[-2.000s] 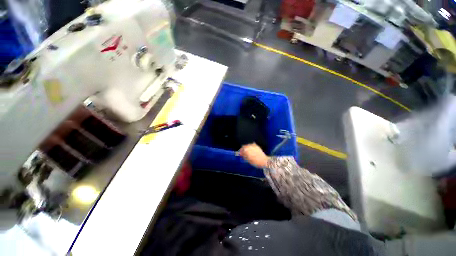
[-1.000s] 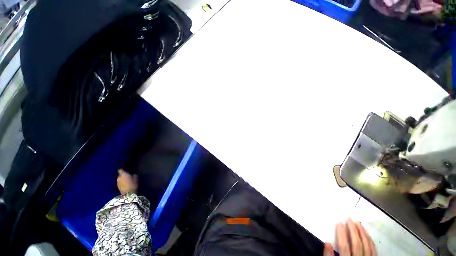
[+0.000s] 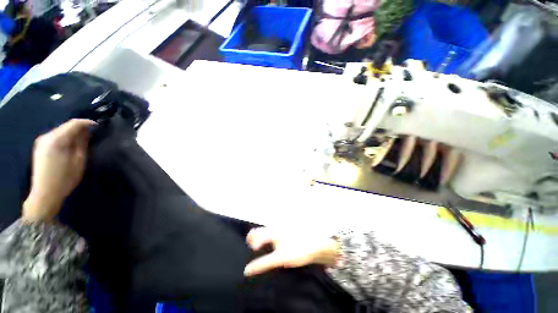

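Observation:
A large black cloth piece (image 3: pixel 165 232) lies across the lower left, over the table's front edge. My left hand (image 3: pixel 58 162) grips its upper part at the left, fingers closed on the cloth near a dark bundle with shiny strips. My right hand (image 3: pixel 287 249) is at the cloth's right edge, thumb and fingers apart around a fold; whether it pinches the cloth is blurred. The white-grey sewing machine (image 3: pixel 477 122) stands at the right, its lamp lit near the needle area.
The white table (image 3: pixel 245 116) spans the middle. Label stacks (image 3: pixel 416 164) sit under the machine arm. Red-and-black snips (image 3: pixel 466 225) lie near the yellow measuring tape (image 3: pixel 514 221). A blue bin (image 3: pixel 269 36) stands behind the table. More blue plastic shows below the table.
The view has swung from the right-hand bin to the left, then back toward the machine. My left hand has come up from the left-side bin area and now holds black cloth; my right hand has reached the cloth.

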